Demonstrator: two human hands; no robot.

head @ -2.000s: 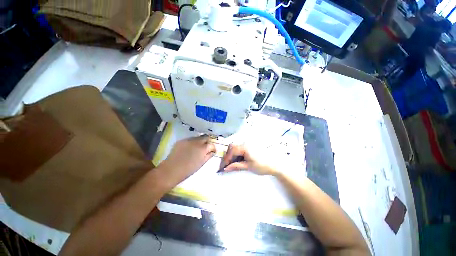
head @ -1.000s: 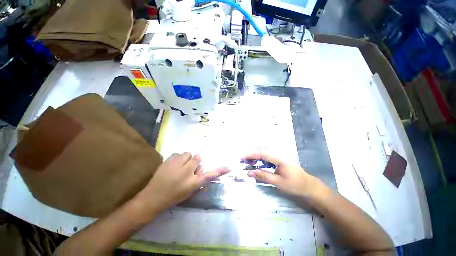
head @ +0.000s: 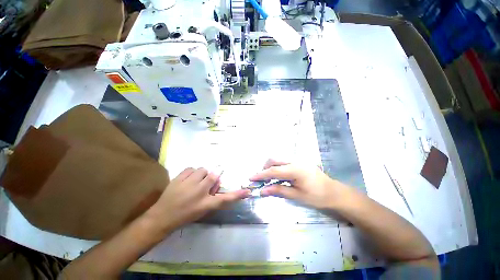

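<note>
My right hand (head: 307,185) holds small dark snips (head: 270,185) over the front part of the white template (head: 236,145). My left hand (head: 200,191) is beside it, one finger stretched to the snips' tip; whether it pinches a thread is too fine to tell. Glare hides detail between the hands. A brown bag panel (head: 104,169) lies at the left, under or against my left forearm, with a reddish-brown patch (head: 35,161) at its far left end. The machine head (head: 170,82) stands behind my hands, its needle area above the template's back left part.
The dark grey bed plate (head: 337,136) surrounds the template. At right lie a thin pale tool (head: 398,188) and a small dark brown square piece (head: 435,167). Folded brown panels (head: 74,33) are stacked back left. A raised edge (head: 433,76) runs along the table's right side.
My hands have moved from under the machine head towards the table's front, staying close together; the snips remain in my right hand. The view has shifted, and the control screen has left it.
</note>
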